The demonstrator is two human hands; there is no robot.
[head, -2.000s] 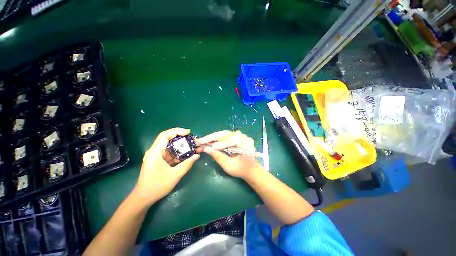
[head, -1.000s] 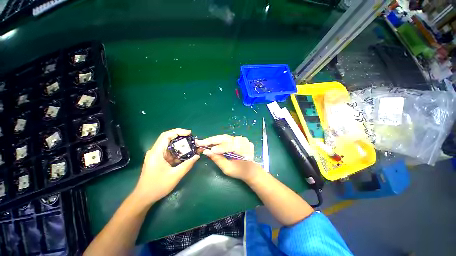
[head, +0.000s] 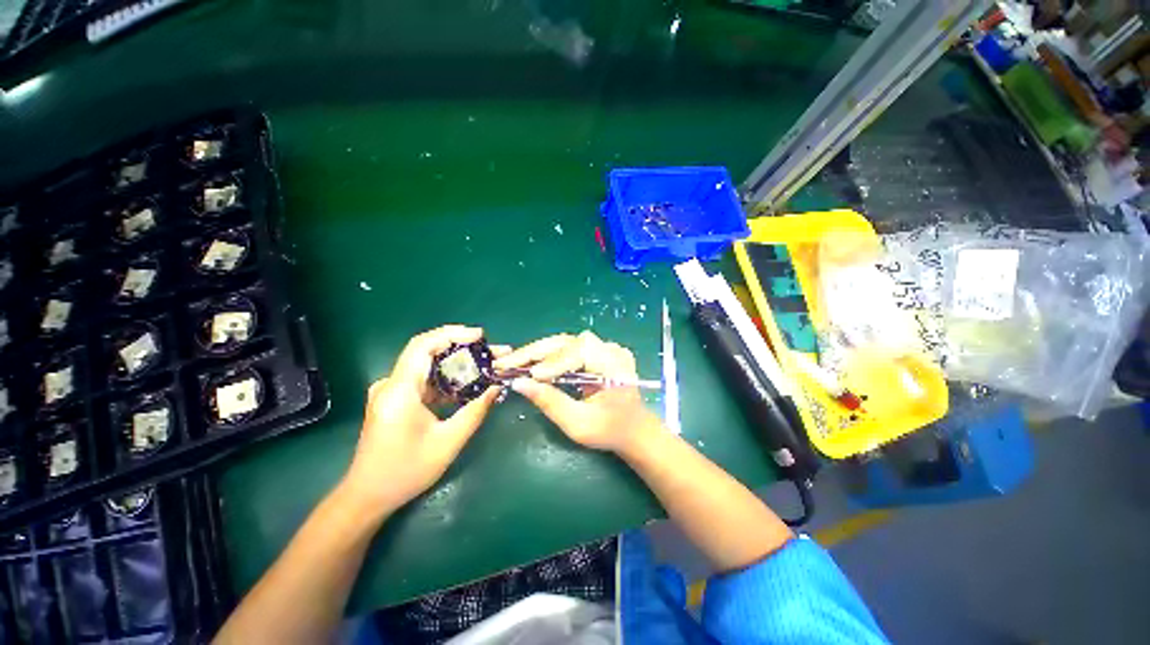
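A small round module (head: 459, 367), black-rimmed with a pale square centre, is held in my bare left hand (head: 414, 422) between thumb and fingers above the green mat. My bare right hand (head: 583, 393) grips thin tweezers (head: 570, 378) like a pen. The tweezer tips are at the module's right edge; whether they hold a small part is too small to tell. My fingers partly hide the module's rim and the tweezers.
A black blister tray (head: 293, 365) of modules is at left, over a second tray (head: 126, 573). At right are a slim silver-white tool (head: 670, 372), a black-handled tool (head: 754, 378), a blue bin (head: 675, 214), a yellow tray (head: 870, 435), a plastic bag (head: 1053, 315) and a metal upright (head: 858, 107).
The module has tilted slightly in my left hand. The tweezers in my right hand have changed angle a little at the module's right edge. Both hands stay in nearly the same place.
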